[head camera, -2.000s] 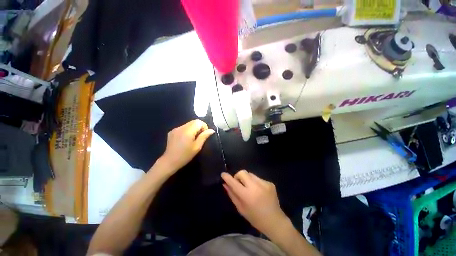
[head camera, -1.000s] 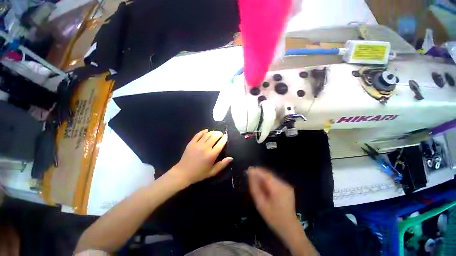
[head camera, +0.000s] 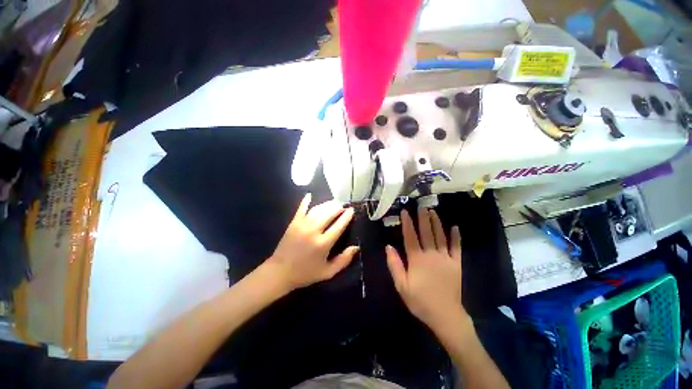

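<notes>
Black cloth panels (head camera: 220, 182) lie on the white table and run under the left end of the white sewing machine head (head camera: 485, 129) and down over the front edge. A seam or edge line runs on the cloth between my hands. My left hand (head camera: 312, 241) lies flat on the cloth left of this line, fingertips close to the presser foot area. My right hand (head camera: 431, 266) lies flat on the cloth right of the line, fingers spread, below the machine head. Neither hand pinches the cloth. The needle cannot be made out.
A bright pink cone-like holder (head camera: 375, 57) stands over the machine's left end. Black cloth (head camera: 205, 49) is heaped behind. Taped cardboard (head camera: 64, 228) lies at left. Blue-handled snips (head camera: 558, 235) and a dark tray (head camera: 596, 239) lie at right. A green basket (head camera: 584, 334) sits in a blue crate (head camera: 542, 323).
My right hand has left its pinch on the cloth edge, moved up and right, and spread flat. My left hand has also opened and flattened near the presser foot. The view has shifted.
</notes>
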